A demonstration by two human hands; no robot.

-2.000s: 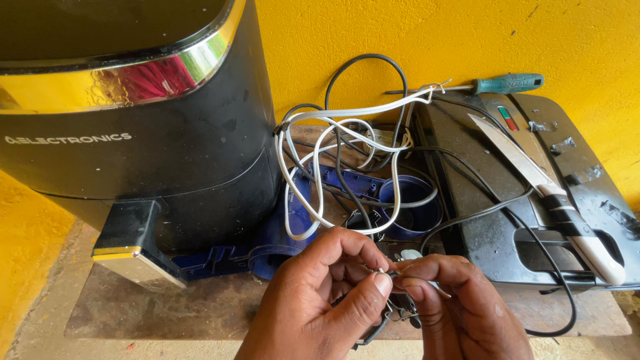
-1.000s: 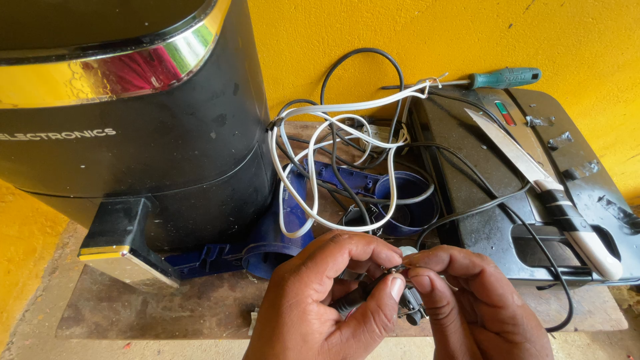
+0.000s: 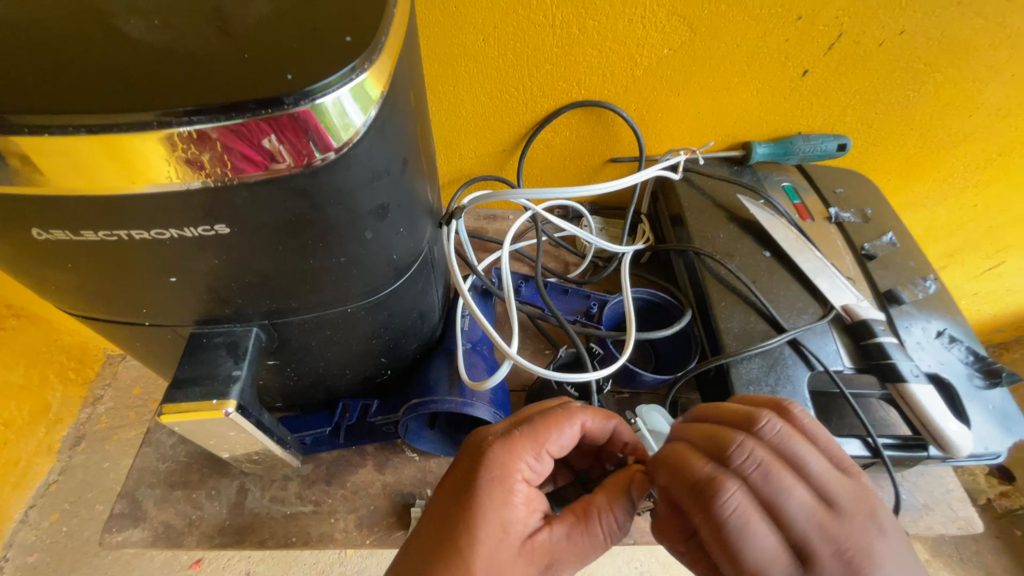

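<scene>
My left hand (image 3: pixel 544 480) pinches a small dark part (image 3: pixel 572 492) between thumb and fingers; its details are mostly hidden. Close against it, my right hand (image 3: pixel 768 480) has its fingers curled at the same part, palm down, covering what they grip. Just behind the hands lies a small white plastic piece (image 3: pixel 654 424). Beyond it are blue plastic housing halves (image 3: pixel 456 376) with round ends, and a loosely looped white cable (image 3: pixel 512 264) tangled with a black cable (image 3: pixel 560 312).
A black air fryer (image 3: pixel 320 264) with a gold band fills the left. On the right, a black appliance (image 3: pixel 736 280) bears a kitchen knife (image 3: pixel 824 272) with a taped handle. A teal-handled screwdriver (image 3: pixel 800 149) lies at its back edge, by the yellow wall (image 3: pixel 720 64). Beneath is a wooden board (image 3: pixel 200 496).
My right hand has turned over, so its back now faces up and its fingers are curled over the part. My left hand keeps its pinch.
</scene>
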